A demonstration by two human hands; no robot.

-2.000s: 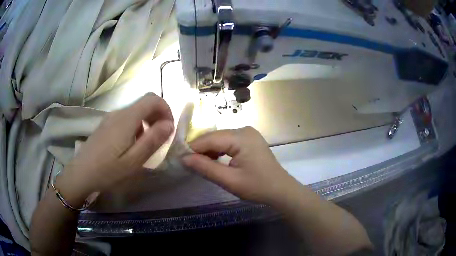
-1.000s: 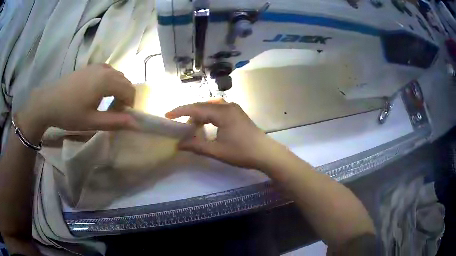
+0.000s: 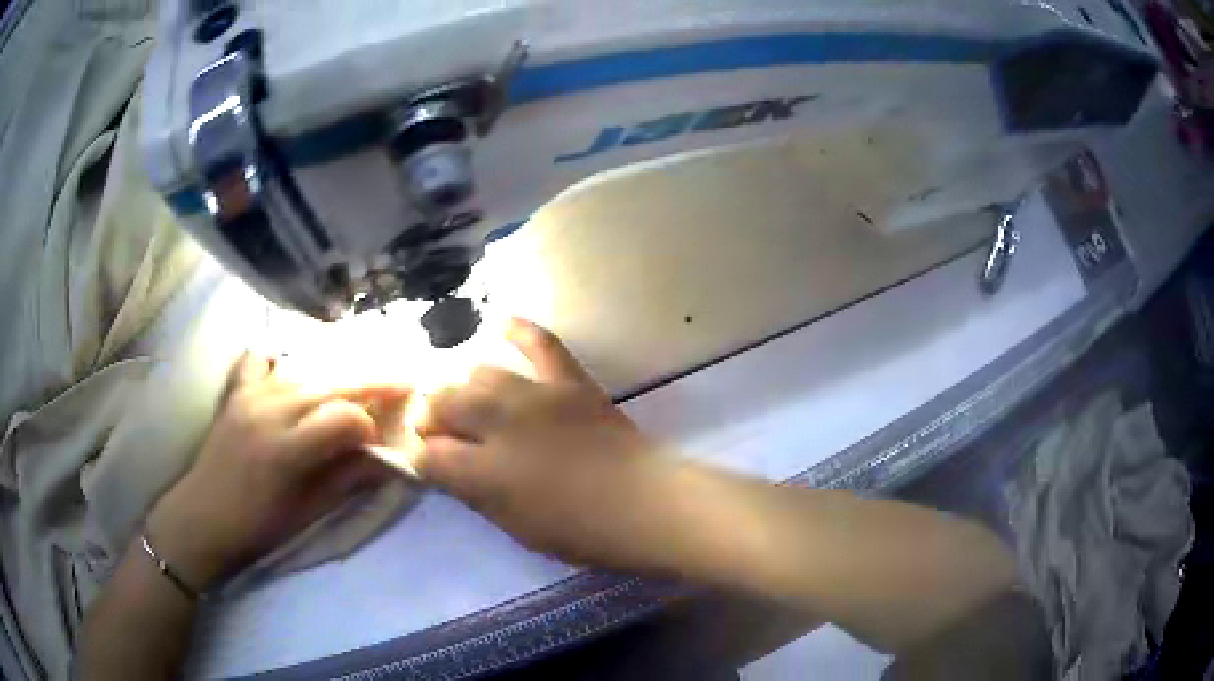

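Note:
My left hand and my right hand are close together just in front of the needle area of the white sewing machine. Both pinch a beige fabric piece between the fingertips, with a narrow edge showing between them. Part of the piece hangs below my left hand over the white table. The presser foot and needle are lost in the glare of the lamp. A small dark round attachment sits just above my fingers.
A heap of long beige cloth folds lies left of the machine. A measuring strip runs along the table's front edge. A small metal lever is near the machine's right end. Crumpled beige cloth lies low at the right.
The view has shifted and come closer to the machine head. Both hands have come together near the needle, and the fabric edge stretched between them is now bunched at the fingertips.

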